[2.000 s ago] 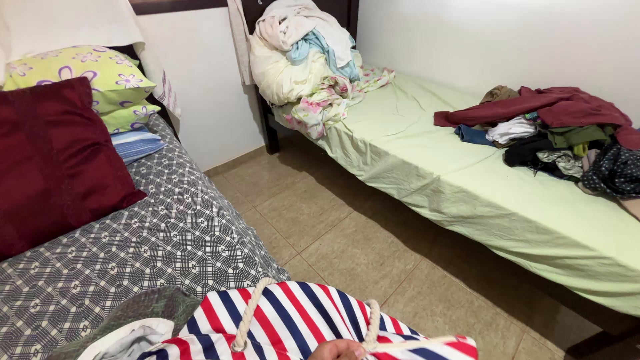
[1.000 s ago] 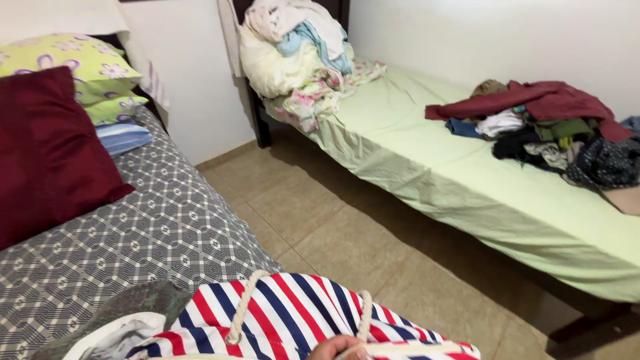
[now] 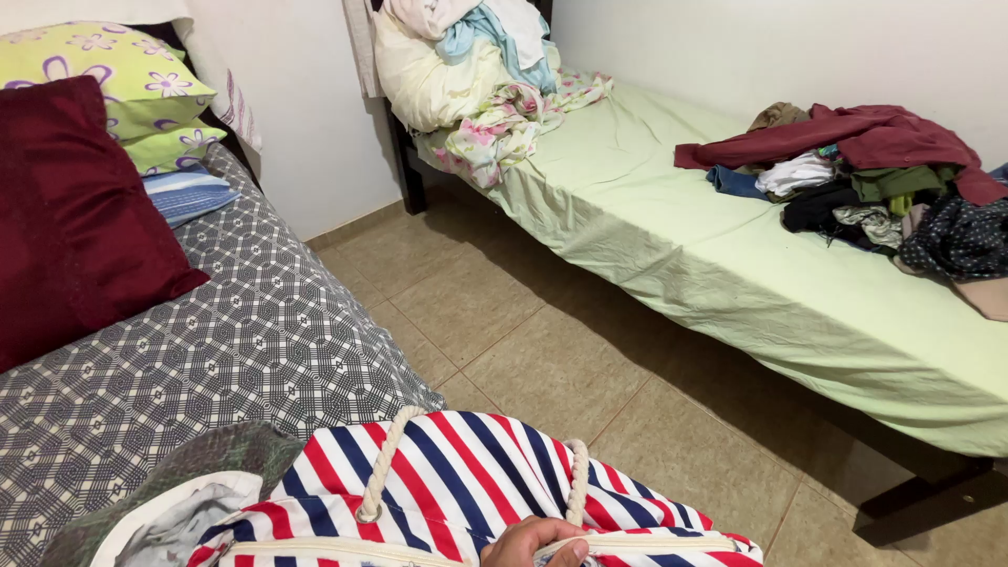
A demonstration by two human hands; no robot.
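Observation:
A red, white and navy striped fabric bag point(image 3: 472, 465) with cream rope handles point(image 3: 383, 465) lies at the bottom centre, over the near edge of the patterned bed. One hand point(image 3: 535, 543), seen at the bottom edge, has its thumb and fingers closed on the bag's cream zipper edge point(image 3: 654, 543); it looks like my right hand. My left hand is out of view. Just left of the bag lie a white-rimmed cloth item point(image 3: 181, 520) and a dark green mesh-like fabric point(image 3: 228, 449).
The left bed has a patterned cover point(image 3: 268, 331), a dark red cushion point(image 3: 71, 228) and floral pillows point(image 3: 150, 87). Across the tiled floor point(image 3: 551, 362), the other bed, with a pale green sheet point(image 3: 669, 189), bears bundled bedding point(image 3: 441, 79) and a clothes pile point(image 3: 882, 165).
The view has shifted slightly. The hand stays at the bag's zipper edge throughout; nothing else has plainly moved.

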